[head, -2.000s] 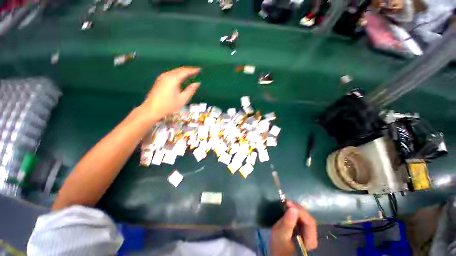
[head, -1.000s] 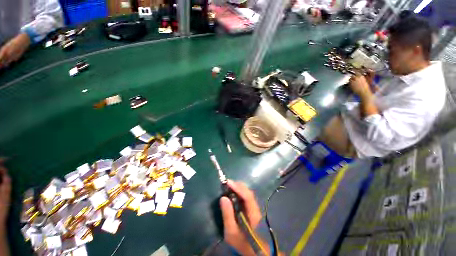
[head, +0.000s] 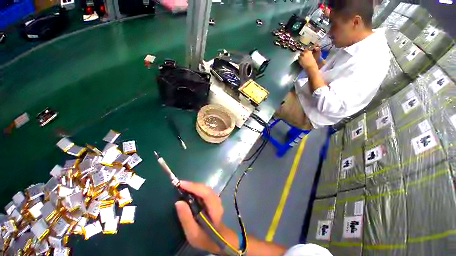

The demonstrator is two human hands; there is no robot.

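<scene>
My right hand (head: 202,212) is shut on the soldering iron (head: 167,172), near the bench's front edge. The iron's metal shaft and tip point up and left, above the green surface. A yellow-striped cord runs back from its dark handle past my wrist. A loose pile of battery cells (head: 102,175), silver-white squares with amber-yellow edges, lies to the left of the iron, apart from its tip. My left hand is not in view.
A round tan dish (head: 215,123) stands beside a pale box (head: 232,104) and a black box (head: 183,87). A thin dark tool (head: 180,139) lies left of the dish. A metal post (head: 198,35) rises behind. Right: a seated person (head: 340,75), wrapped cartons (head: 392,185) and a blue stool (head: 290,135).
The view has swung right, so the pile and dish appear farther left and more of the cartons shows. My left hand has left the picture. My right hand still holds the iron.
</scene>
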